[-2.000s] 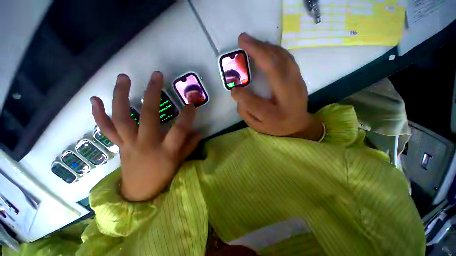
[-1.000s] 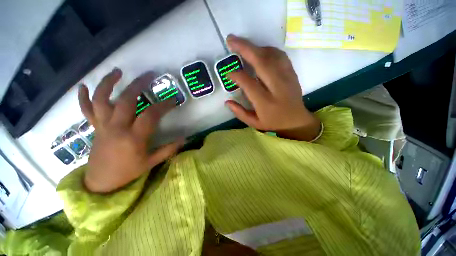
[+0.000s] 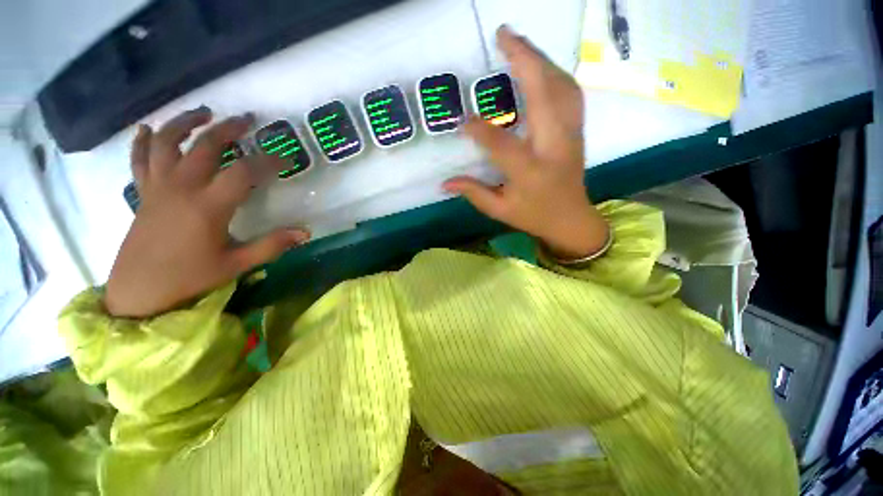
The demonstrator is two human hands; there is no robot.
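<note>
Several smartwatch units lie face up in a slanting row on the white bench top. The rightmost watch (image 3: 496,98) shows green text and an orange strip. The watch beside it (image 3: 441,103) and those to its left also show green text lines. My right hand (image 3: 542,160) is spread over the right end of the row, one fingertip close to the lower edges of the last two watches. My left hand (image 3: 184,218) is spread over the left end and partly hides the watches there. One fingertip is at a watch (image 3: 282,149); contact cannot be told.
A long black tray (image 3: 194,58) lies behind the row. A yellow and white sheet (image 3: 692,82) with a dark pen (image 3: 620,31) on it is at the upper right, beside a printed paper (image 3: 799,58). The bench's green edge (image 3: 644,174) runs in front of me.
The view has turned and shifted, so the row appears higher and more level. The two rightmost screens changed from pink pictures to green text. My left hand has moved left along the row, uncovering more watches.
</note>
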